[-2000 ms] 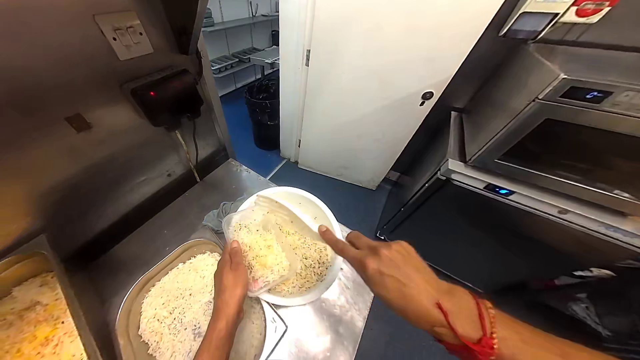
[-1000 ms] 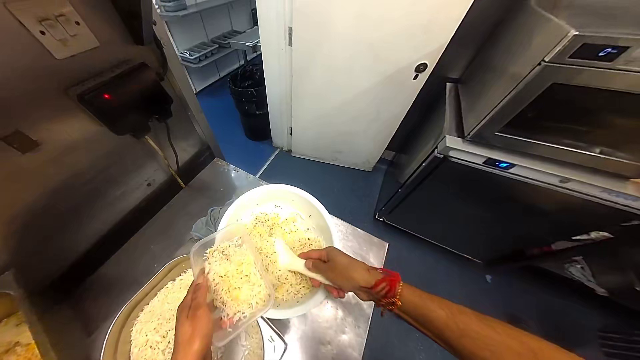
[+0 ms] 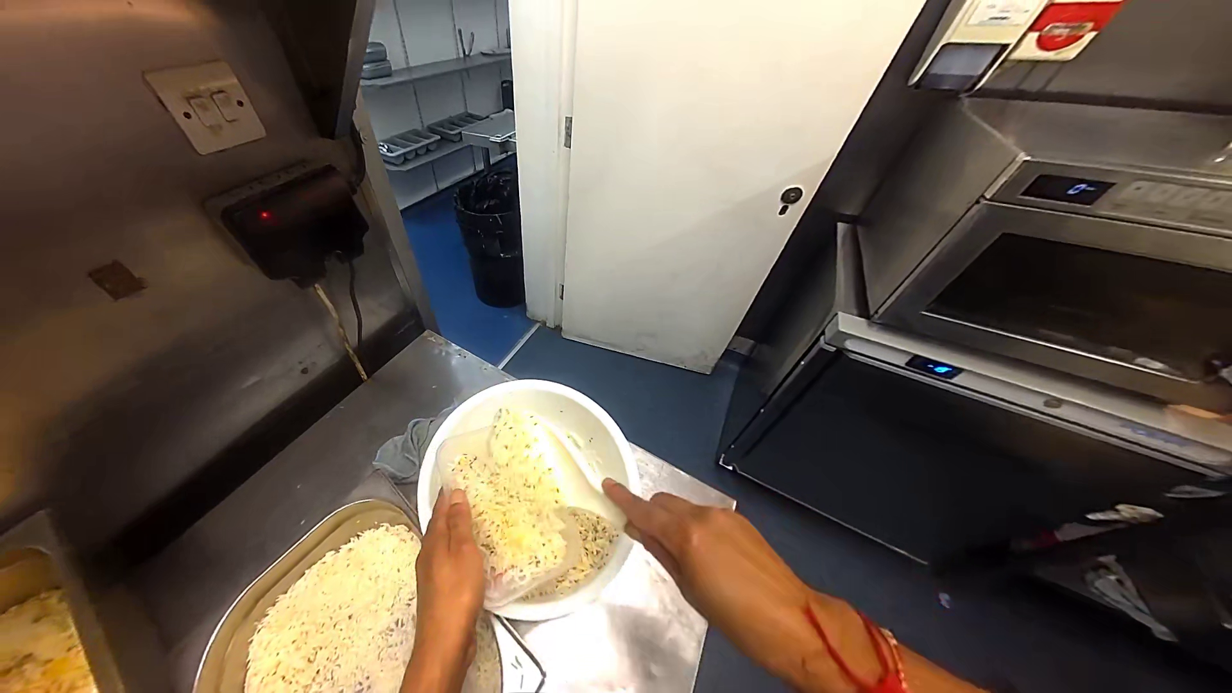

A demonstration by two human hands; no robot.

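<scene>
My left hand grips a clear plastic container filled with rice, tilted over a white round bowl. My right hand is closed on a white serving spoon, whose head carries rice and lies over the container's top. More seasoned rice shows in the bowl beneath. Left of the bowl, a large pan holds a heap of rice; my left forearm covers part of it.
A grey cloth lies against the bowl on the steel counter. At bottom left stands a metal tray of yellowish rice. Beyond are a white door, a lined black bin and a microwave oven on the right.
The spoon, down in the bowl's rice one second ago, has risen with rice on it to the container's top. The container now sits over more of the bowl.
</scene>
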